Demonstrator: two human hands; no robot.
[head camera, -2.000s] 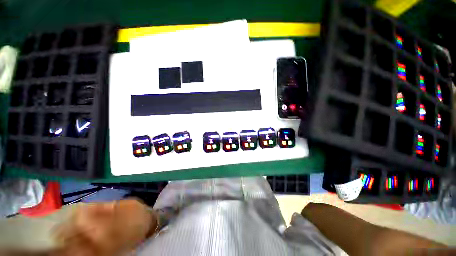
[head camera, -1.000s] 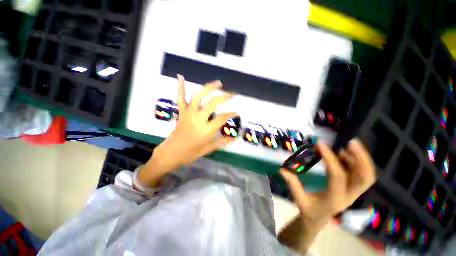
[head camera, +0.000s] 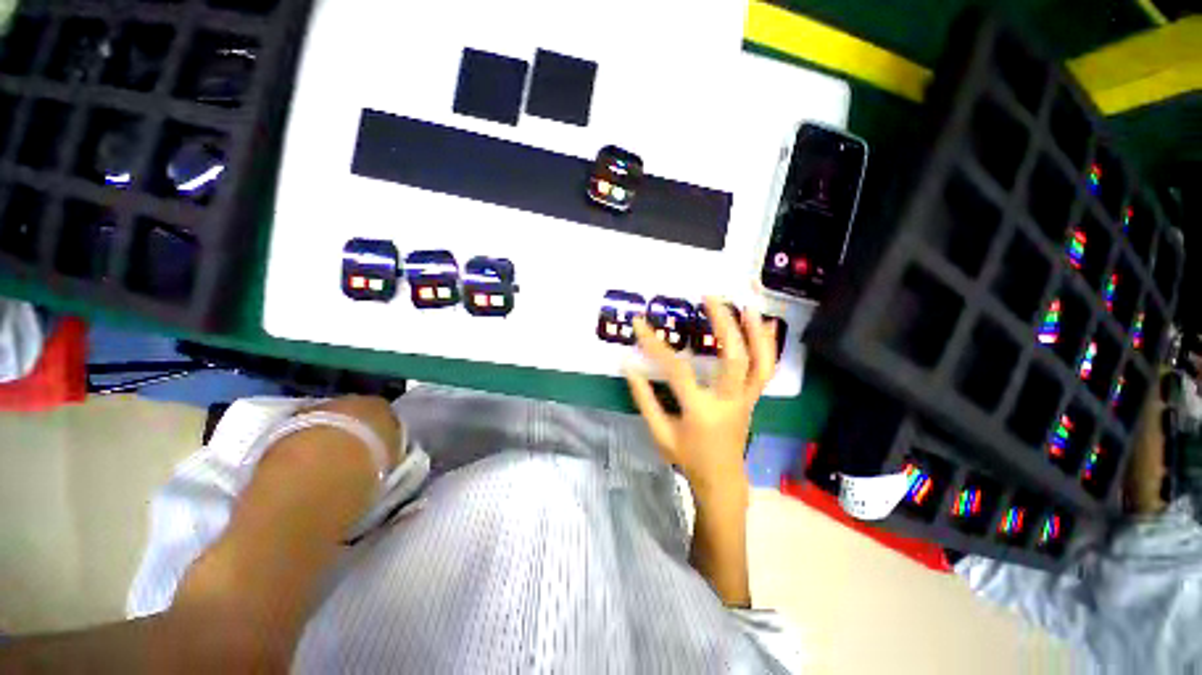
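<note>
One lit watch head (head camera: 616, 179) rests on the black foam strip (head camera: 461, 161) on the white board (head camera: 554, 284). Three lit watches (head camera: 431, 278) stand in a row at the board's lower left. Several more (head camera: 622, 318) form a row at the lower right. My right hand (head camera: 709, 382) is over this right row, fingers spread, fingertips at the watches and partly covering them. I see no watch lifted in it. My left arm runs towards the lower left edge; its hand is not visible.
A smartphone (head camera: 815, 211) lies at the board's right. Two foam pads (head camera: 525, 87) lie above the strip. A dark-watch tray (head camera: 224, 264) is at left; a tilted tray (head camera: 923, 251) at right holds colour-striped watches, with more watches (head camera: 966, 501) below. Another person's sleeve (head camera: 1120, 593) shows lower right.
My left hand has left the watches and the picture. The watch my right hand held is no longer lifted there; that hand is now over the right row. One watch now lies on the strip.
</note>
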